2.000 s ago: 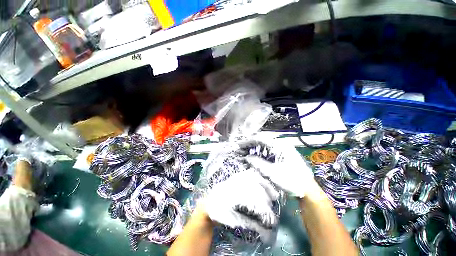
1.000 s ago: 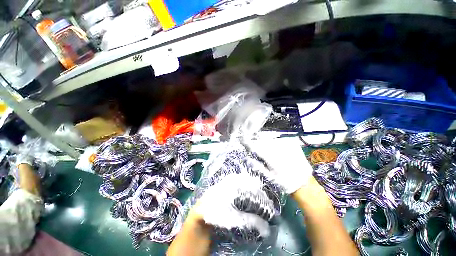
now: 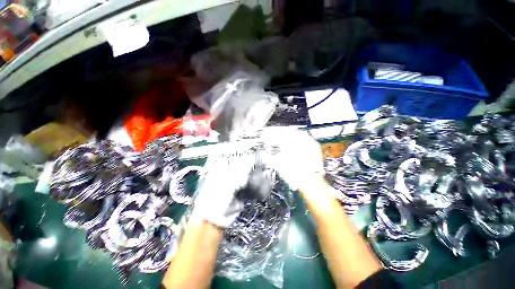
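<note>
Both hands wear white gloves and are blurred, close together over the middle heap. My left hand [image 3: 220,183] has thin silver wire arcs showing at its fingers and appears to hold a bunch of wire rings. My right hand [image 3: 295,157] is beside it, back of the glove up; its fingertips are hidden, so its grip cannot be told. The loose heap of wire rings [image 3: 261,217] lies below the hands on a clear plastic bag [image 3: 248,270]. Ring bundles lie in a left pile [image 3: 132,217] and a right pile [image 3: 406,209].
Behind are a red-orange plastic bag [image 3: 149,128], crumpled clear plastic [image 3: 240,107], a white sheet [image 3: 329,106] and a blue bin [image 3: 418,96]. A brown box [image 3: 56,138] is at left rear. A pale shelf edge [image 3: 73,35] crosses the upper left.
The view has shifted, so the bench things appear further left and higher. My left hand has risen off the front of the heap towards my right hand, uncovering the rings below.
</note>
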